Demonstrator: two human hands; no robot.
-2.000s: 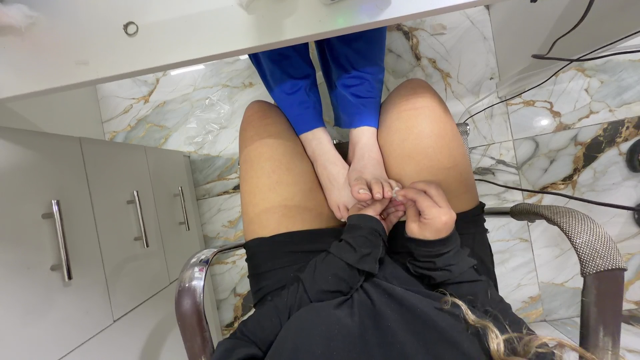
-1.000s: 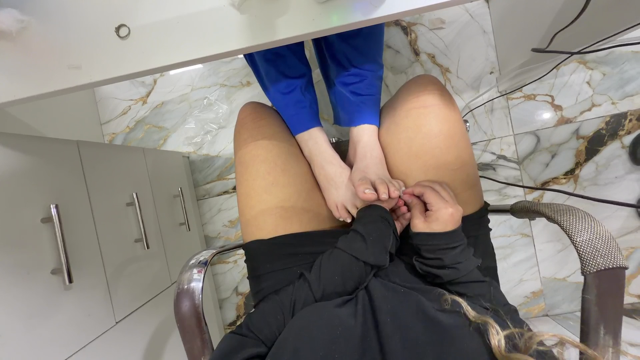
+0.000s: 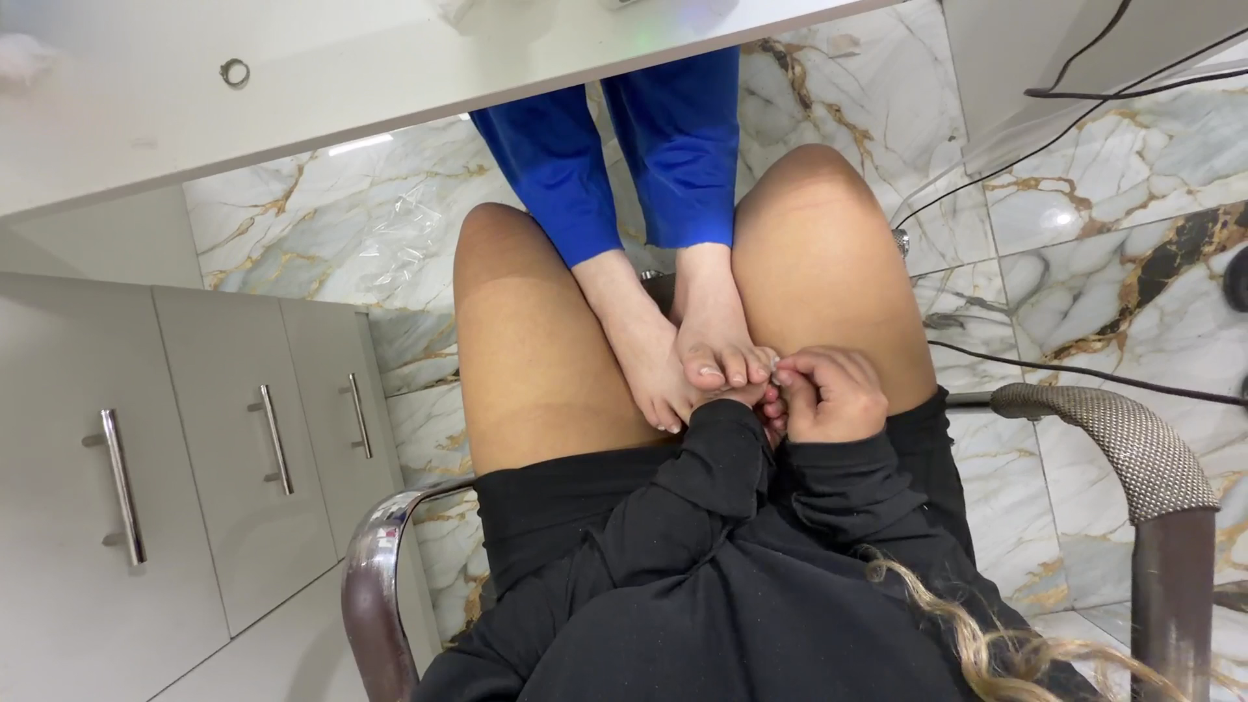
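Observation:
Another person's bare feet rest between my thighs, below blue trouser legs [image 3: 673, 156]. My left hand [image 3: 746, 398] is mostly hidden by its black sleeve and the toes; its fingers lie under and against the toes of the foot on the right [image 3: 714, 341]. My right hand [image 3: 838, 395] is beside the small toes of that foot, thumb and forefinger pinched together at a small whitish thing [image 3: 775, 364] that is too small to name. The foot on the left [image 3: 648, 361] lies beside it, toes pointing toward me.
A white table [image 3: 390, 88] crosses above, with a small metal ring [image 3: 234, 72] on it. Grey cabinets [image 3: 224, 419] with bar handles stand at the left. Chair armrests [image 3: 1121, 439] flank me. Black cables [image 3: 1102, 371] run at the right. Clear plastic film [image 3: 400, 239] lies on the marble-patterned floor.

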